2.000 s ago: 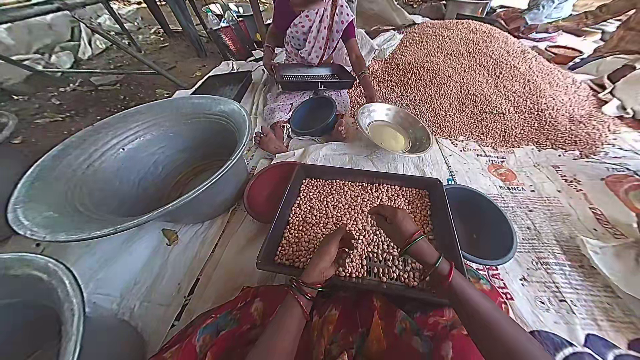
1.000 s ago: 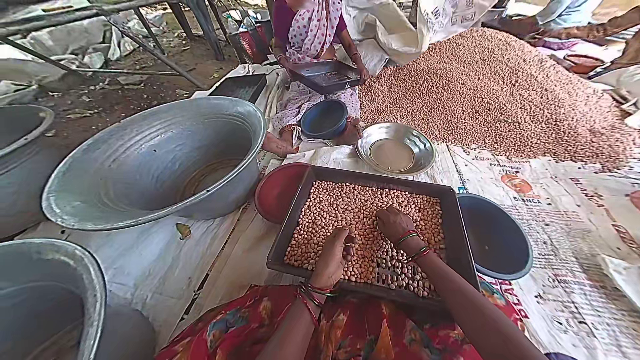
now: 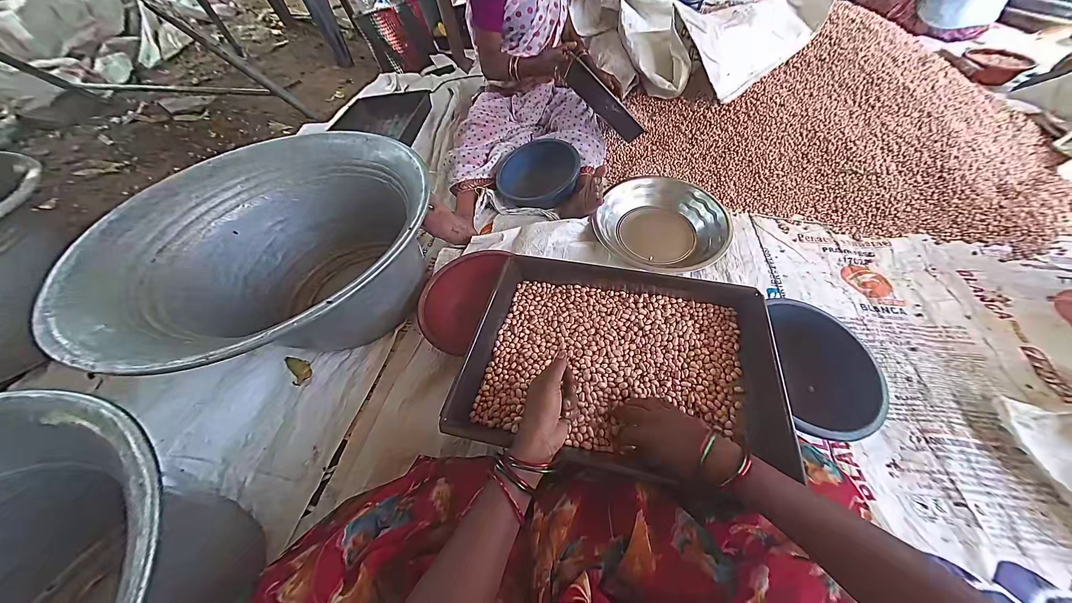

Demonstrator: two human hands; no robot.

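Note:
A dark rectangular tray (image 3: 636, 279) holds a layer of shelled peanuts (image 3: 620, 352) and rests over my lap, on red patterned cloth. My left hand (image 3: 544, 406) is on edge at the tray's near left, thumb up, against the peanuts; whether anything is between its fingers cannot be told. My right hand (image 3: 662, 431) lies palm down on the peanuts by the near rim, its fingertips hidden. A red bowl (image 3: 459, 306) is partly under the tray's left side, and a dark blue basin (image 3: 825, 368) stands at its right. Beyond the tray is a steel dish (image 3: 662, 224).
Large metal basins (image 3: 251, 251) stand at the left, another (image 3: 151, 486) at lower left. A seated person (image 3: 528, 92) opposite holds a tilted dark tray (image 3: 603, 96) over a blue bowl (image 3: 538, 173). A big peanut heap (image 3: 837, 134) lies on printed sacks (image 3: 938, 352) at right.
My right hand has moved from the middle of the peanuts to the tray's near rim. The bare patch seen near that rim is covered now. The person opposite has tilted their tray steeply.

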